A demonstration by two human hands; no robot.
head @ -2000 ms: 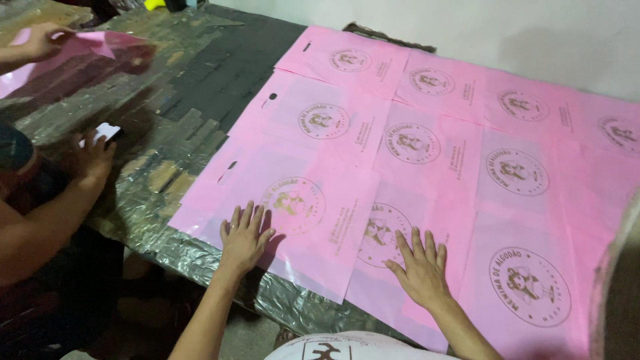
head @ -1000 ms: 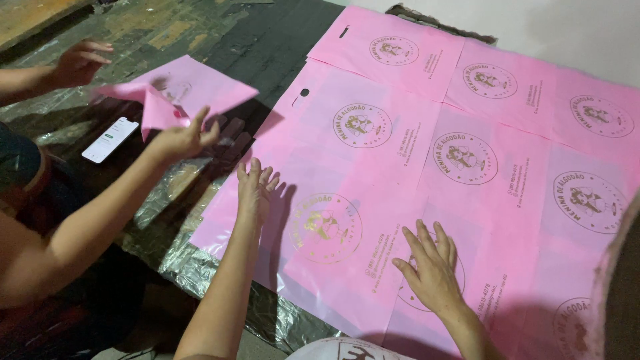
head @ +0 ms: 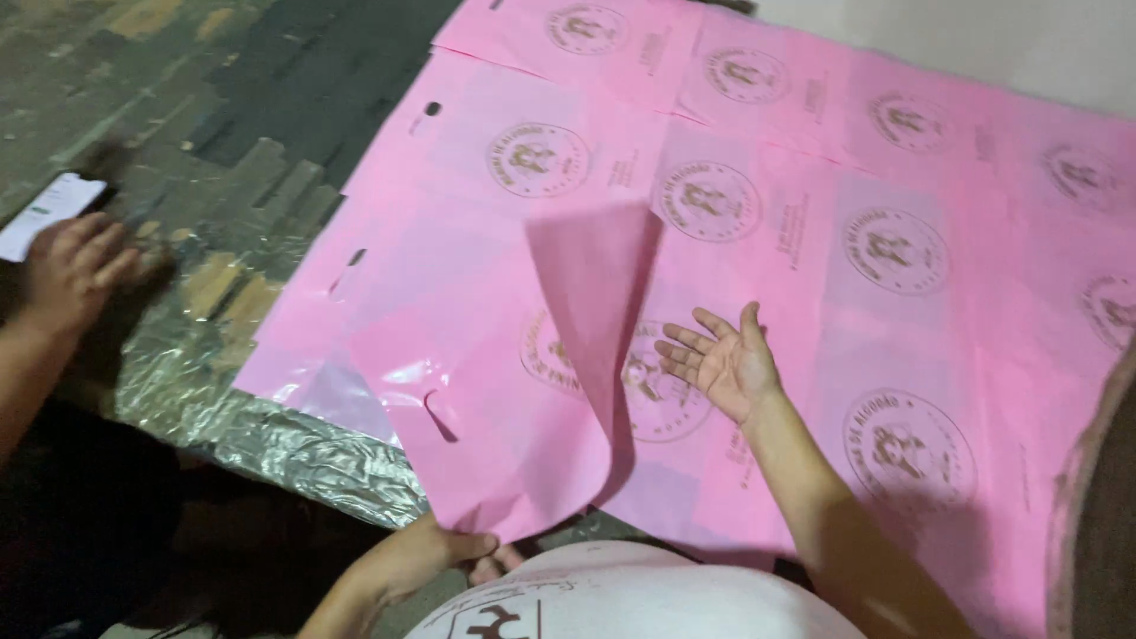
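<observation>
My left hand (head: 466,546) pinches the near edge of a pink printed plastic bag (head: 497,461), low in the view by my white shirt. That bag has a die-cut handle slot, and its far right part is folded up and over. My right hand (head: 732,359) holds nothing; it is palm up with fingers spread, just right of the folded bag. Beneath and around both lie rows of overlapping pink plastic bags (head: 896,337), each bearing a round printed emblem and writing.
A co-worker's hand (head: 75,266) touches a phone (head: 49,213) with a lit screen at the far left. The dark table (head: 275,80) is covered in clear plastic film (head: 355,470) along its near edge. A brown curved edge (head: 1087,506) stands at the lower right.
My left hand, flat on the bags before, now grips one bag's near edge. My right hand has turned palm up. The co-worker's hand, earlier by a pink bag, is now at the phone.
</observation>
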